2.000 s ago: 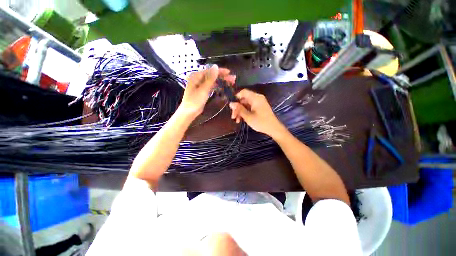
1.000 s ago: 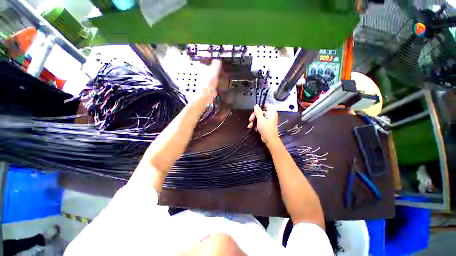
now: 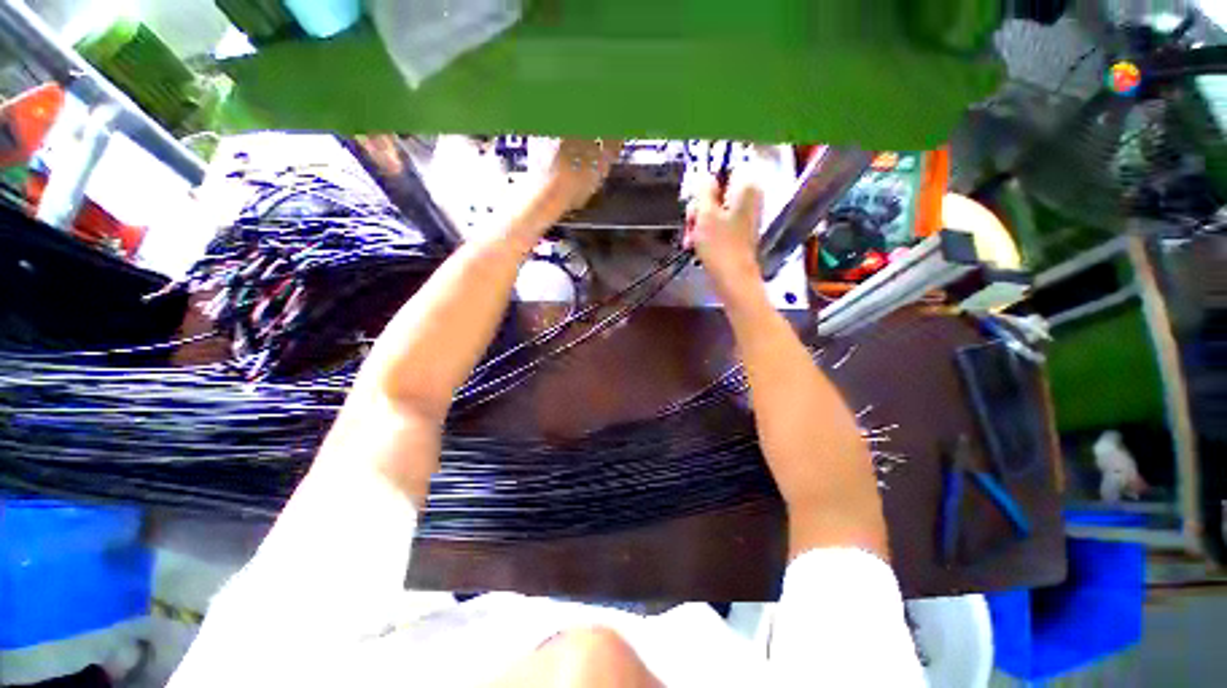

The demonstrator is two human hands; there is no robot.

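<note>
Several black cables run from the bench up to my right hand. My right hand is at the right part of the mould block, its fingers closed around these cables. My left hand is at the left part of the mould, under the green machine edge; its fingertips are blurred, and whether it holds anything cannot be told. A flat bundle of black cables lies across the brown bench below my forearms. A tangled heap of cables lies left of the mould.
Guide posts stand either side of the mould. A square metal bar juts out at right, before an orange-edged multimeter. Blue-handled cutters and a flat black rectangle lie at the right. A white bucket is below the bench edge.
My right hand has moved up to the mould with cables now running to it from the lower left. My left hand stays at the mould's left side. Earlier, both hands held a dark piece above the bench.
</note>
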